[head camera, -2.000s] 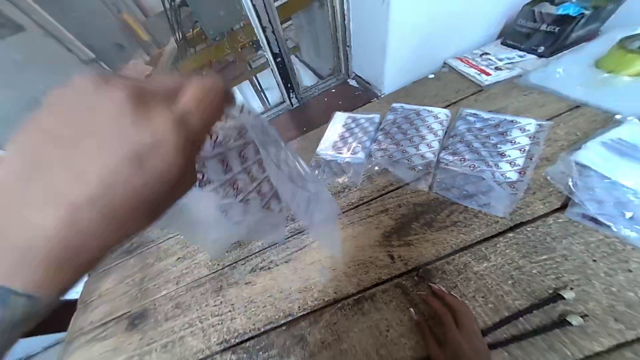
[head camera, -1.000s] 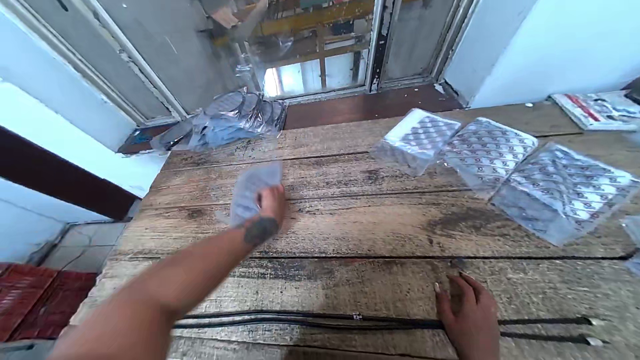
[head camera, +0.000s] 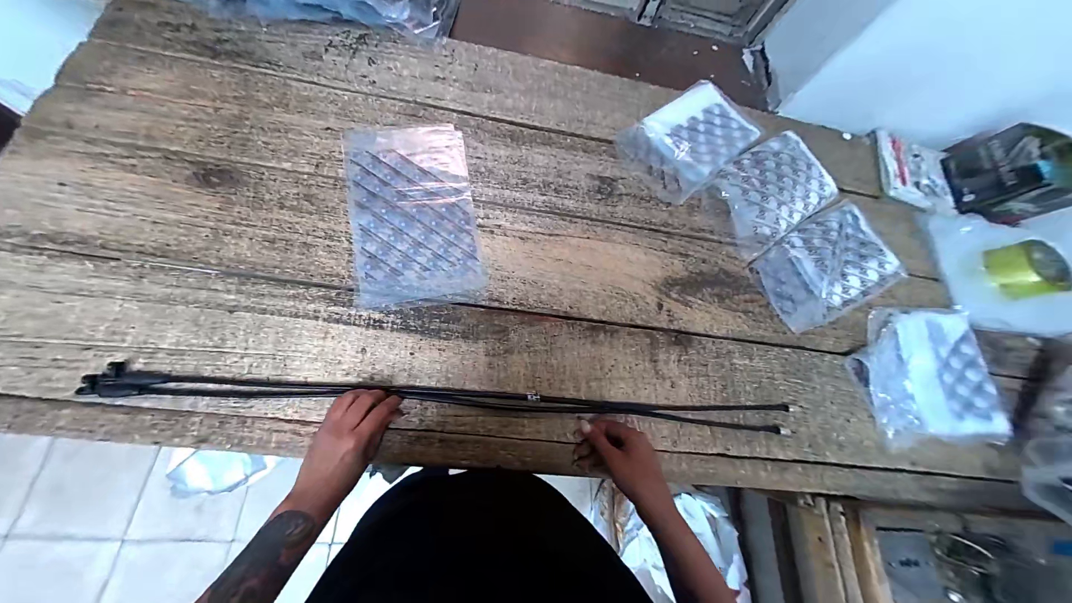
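Note:
Two long black cables (head camera: 469, 399) lie side by side across the near part of the wooden table, with black fittings (head camera: 121, 381) at their left end and small pale tips at the right. My left hand (head camera: 356, 427) has its fingers curled over the cables at their middle. Just below their right part, my right hand (head camera: 620, 452) rests at the table edge, fingers bent and apart, with nothing visible in it. A flat clear plastic bag with printed diagonal rows (head camera: 414, 218) lies beyond my left hand. The undersides of both hands are hidden.
Printed plastic packets (head camera: 783, 188) lie in a row at the back right, another packet (head camera: 942, 377) nearer. Beyond them are a yellow tape roll (head camera: 1026, 268), a dark box (head camera: 1005, 172) and a white wall. More plastic bags (head camera: 335, 10) are at the back left.
My left hand has let go of the plastic bag and come back to the cables. My right hand has moved off the cables to just below them. The view has tilted down.

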